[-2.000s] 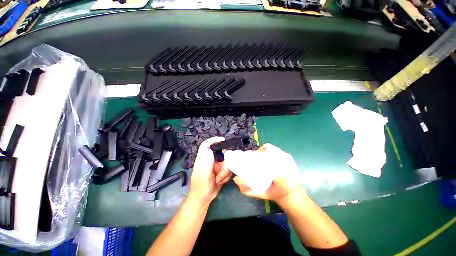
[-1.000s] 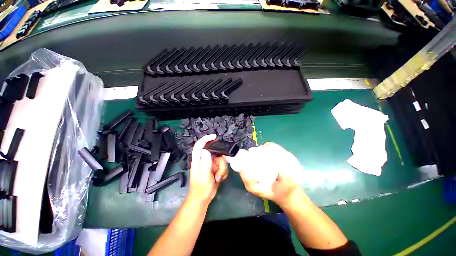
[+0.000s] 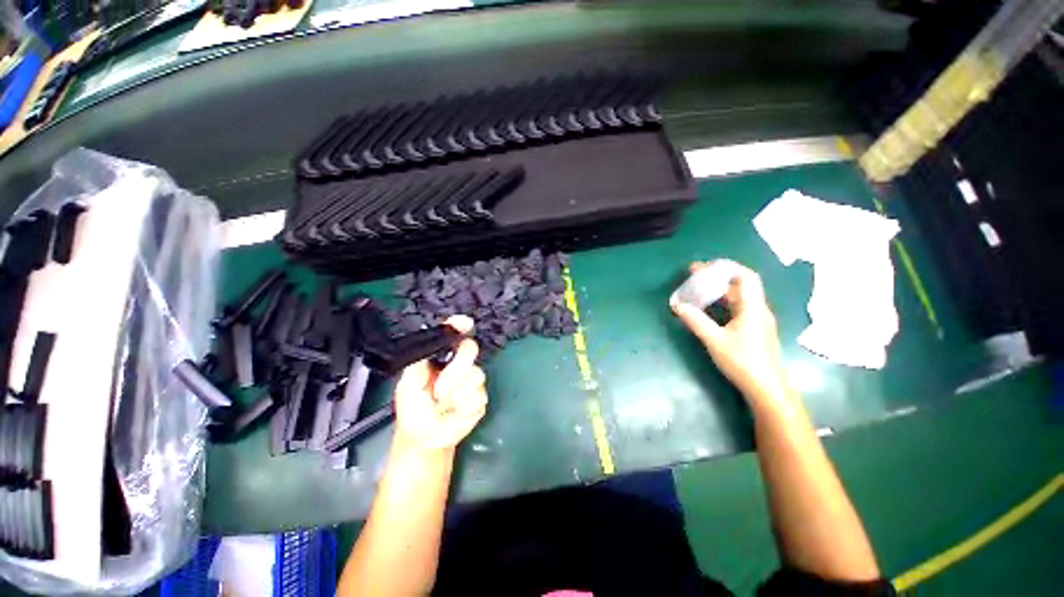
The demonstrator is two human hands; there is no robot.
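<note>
My left hand [image 3: 440,402] holds a black plastic housing [image 3: 411,348] between thumb and fingers, in front of the heap of small dark pieces [image 3: 496,292]. My right hand [image 3: 737,321] is off to the right over the green bench, with its fingers around a translucent white squeeze bottle [image 3: 705,287]. Whether the bottle touches the bench cannot be told. A loose pile of black housings [image 3: 306,350] lies left of my left hand. The black parts tray [image 3: 583,181] stands behind the heap, with slanted black bars in two rows.
A crumpled white sheet [image 3: 849,280] lies at the right. A white slab [image 3: 88,385] with black housings, in clear plastic film [image 3: 175,397], stands at left over a blue crate [image 3: 306,557]. A yellow-taped post [image 3: 933,117] stands at the back right.
My right hand has moved right, away from the housing, with the bottle. My left hand has moved slightly left with the housing. The whole view has shifted and tilted.
</note>
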